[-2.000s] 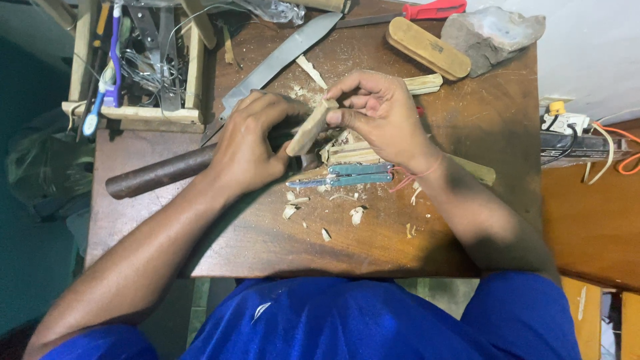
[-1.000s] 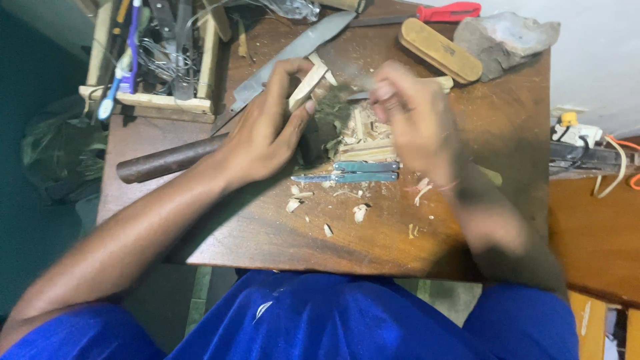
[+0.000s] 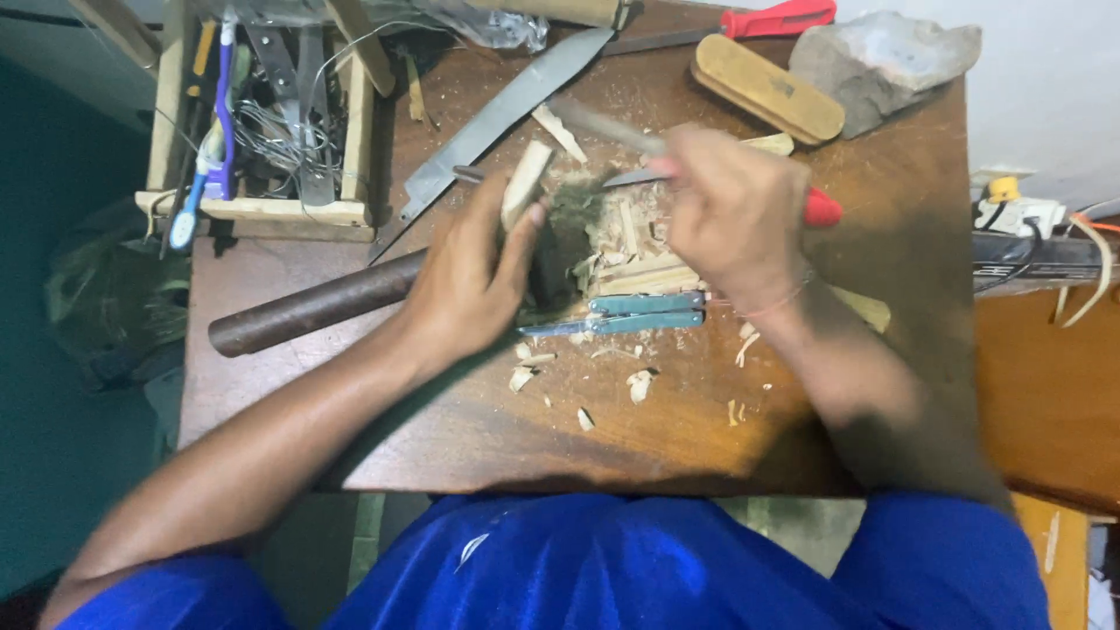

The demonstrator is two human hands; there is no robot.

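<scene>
A pale piece of wood [image 3: 527, 179] stands tilted between the thumb and fingers of my left hand [image 3: 477, 276]. My right hand [image 3: 739, 210] is closed around a blurred, narrow tool [image 3: 612, 127] that points up and left; its kind cannot be told. Beside the right hand lie a small curved blade [image 3: 637, 178] and a red handle [image 3: 822, 208], the part between them hidden by the hand. Wood shavings and split sticks [image 3: 643, 276] lie between the hands. Just below them is a folding multi-tool [image 3: 647, 313] with blue-green handles.
A machete blade [image 3: 512, 114] lies behind my left hand, a dark rod [image 3: 315, 302] to its left. At the back left stands a wooden tool box [image 3: 262, 210] with wire and a toothbrush [image 3: 223, 114]. A wooden brush [image 3: 770, 87], a stone [image 3: 884, 66] and a red-handled tool [image 3: 779, 17] are back right.
Two seconds ago both hands were on the wood piece. The right hand has since moved off it to the right and now holds a tool; the left hand keeps the wood piece.
</scene>
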